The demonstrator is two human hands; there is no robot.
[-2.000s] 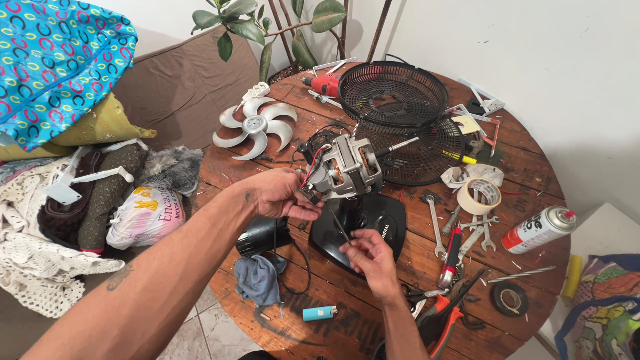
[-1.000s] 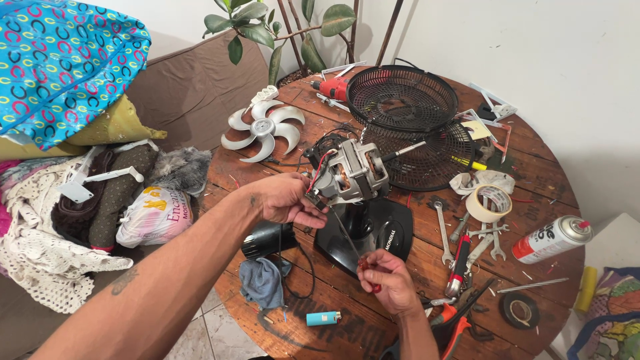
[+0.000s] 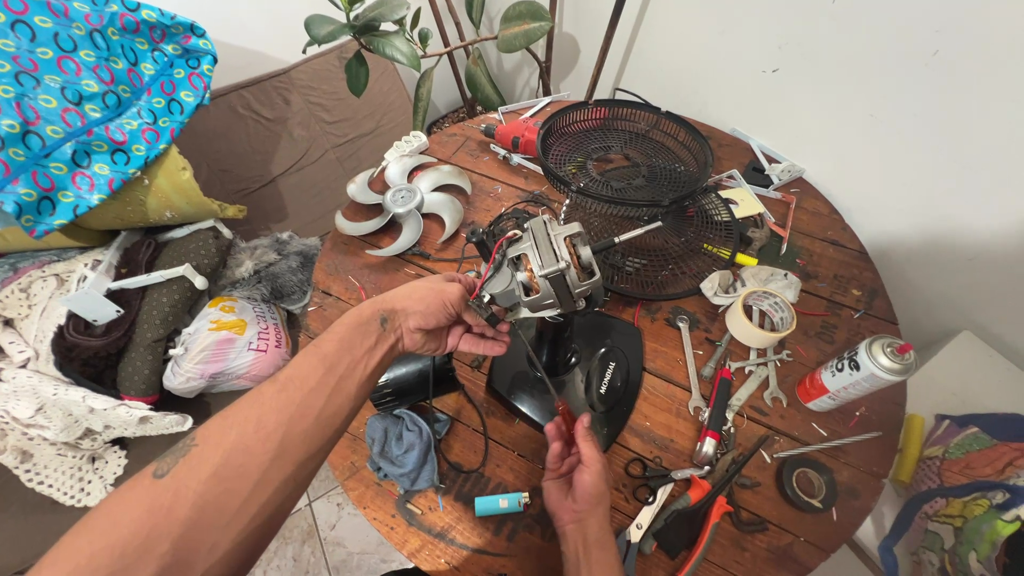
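An exposed electric fan motor point(image 3: 548, 268) with copper windings and a metal shaft stands on its black fan base point(image 3: 592, 344). My left hand point(image 3: 448, 316) pinches a small dark part point(image 3: 488, 312) at the motor's lower left, beside red wires. My right hand point(image 3: 576, 472) holds a screwdriver by its red handle point(image 3: 566, 416). Its long thin shaft slants up to the underside of that dark part; the exact contact of the tip is too small to tell.
Behind the motor lie two black fan grilles point(image 3: 624, 152), a red drill point(image 3: 516, 136) and a grey fan blade point(image 3: 402, 198). At right are wrenches point(image 3: 688, 364), masking tape point(image 3: 760, 317), a spray can point(image 3: 856, 372) and pliers point(image 3: 704, 520). A blue lighter point(image 3: 502, 504) and blue cloth point(image 3: 402, 448) lie in front.
Two seconds ago my right hand was closer to the motor; it has since moved lower, and the red handle now shows. My left hand stays at the motor's lower left.
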